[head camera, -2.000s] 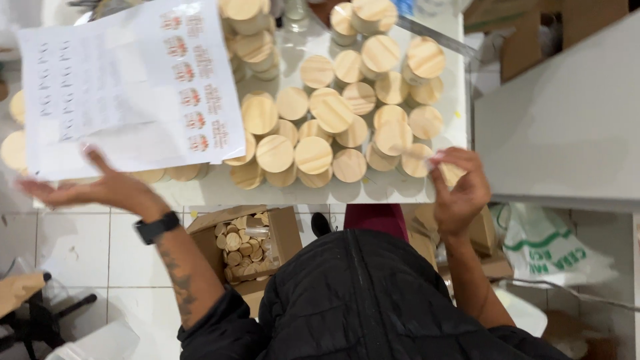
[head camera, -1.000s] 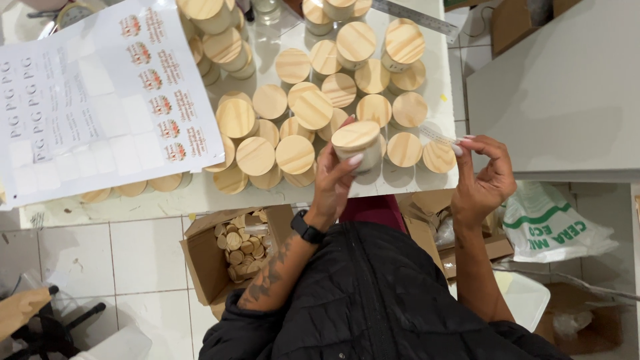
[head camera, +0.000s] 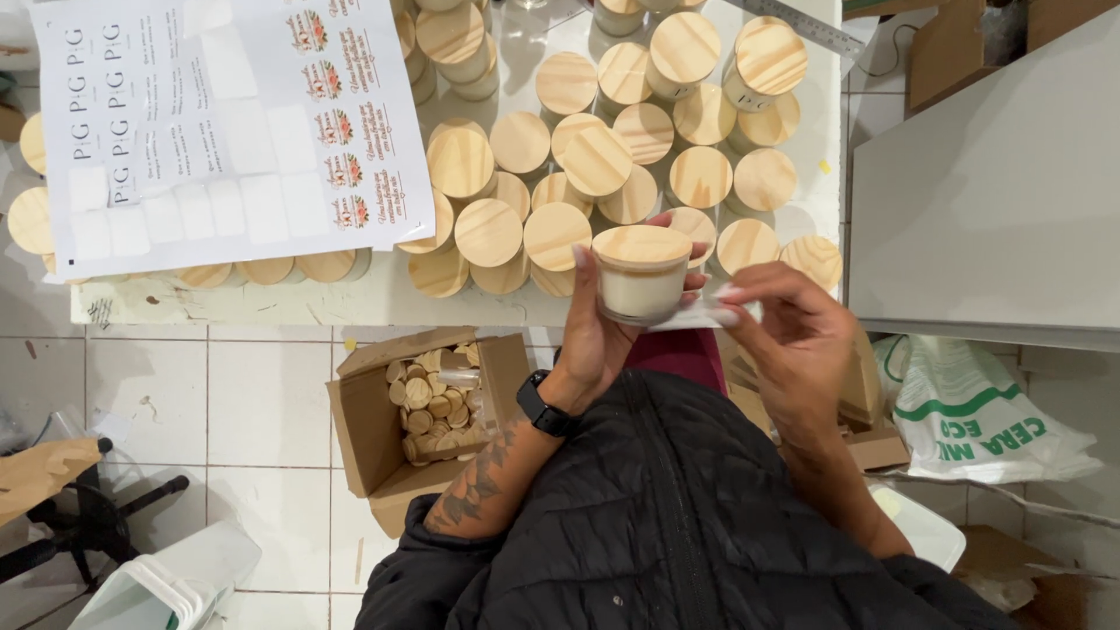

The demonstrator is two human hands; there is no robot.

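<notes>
My left hand (head camera: 595, 337) holds a glass candle jar (head camera: 641, 276) of white wax with a wooden lid, just over the table's near edge. Between the thumb and fingertips of my right hand (head camera: 783, 324) is a thin, translucent sticker (head camera: 700, 308), close to the jar's right side and partly blurred. Many more jars with round wooden lids (head camera: 598, 161) stand on the white table (head camera: 525, 310) beyond my hands, some stacked. A sheet of printed stickers (head camera: 236, 131) lies over the jars at the left, with several of its places blank.
A metal ruler (head camera: 801, 31) lies at the table's far right. Below the table, a cardboard box (head camera: 363, 437) holds small wooden discs (head camera: 429, 398). A grey panel (head camera: 989, 192) stands to the right, above a white plastic bag (head camera: 980, 420). A white bucket (head camera: 166, 582) is at lower left.
Two seconds ago my left hand was empty at the sticker sheet; it now holds a lidded jar. My right hand has moved left to the jar, with the sticker in its fingers.
</notes>
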